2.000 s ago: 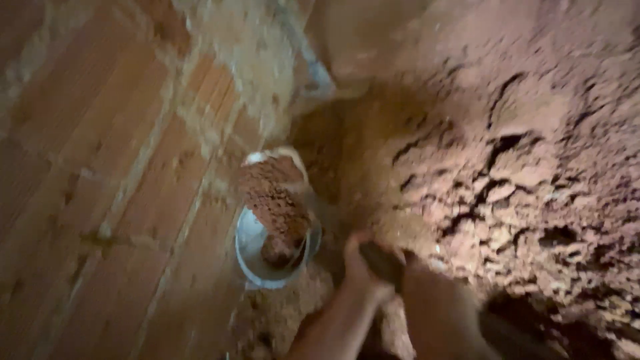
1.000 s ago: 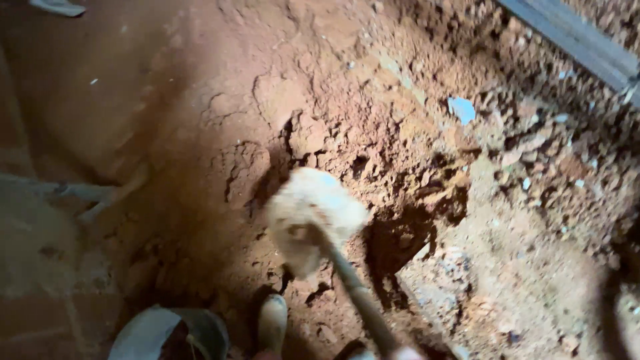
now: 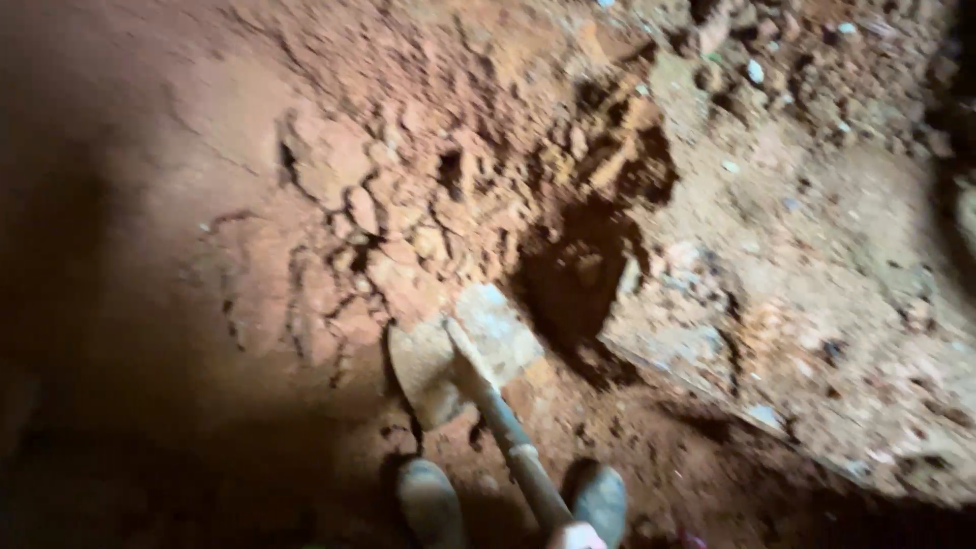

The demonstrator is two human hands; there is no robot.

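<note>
A soil-caked shovel blade (image 3: 435,366) rests on reddish broken earth (image 3: 412,252) near the lower middle. Its shaft (image 3: 522,457) slants down to the right, between two boots. At the bottom edge, my left hand (image 3: 577,536) is closed around the shaft; only a small part of it shows, and its side is judged from how the shaft and arms lie. My right hand is out of view. Beside the blade, up and to the right, is a dark hollow (image 3: 576,274) in the earth.
My left boot (image 3: 429,503) and right boot (image 3: 601,503) stand just below the blade. To the right lies a paler, raised slab of packed ground (image 3: 808,305) with a broken edge. Loose rubble (image 3: 831,69) covers the upper right. Deep shadow darkens the left side.
Two seconds ago both hands were in view near a bucket with reddish soil over it; the view has swung away from it. The shovel blade, blurred one second ago, now rests nearer the boots.
</note>
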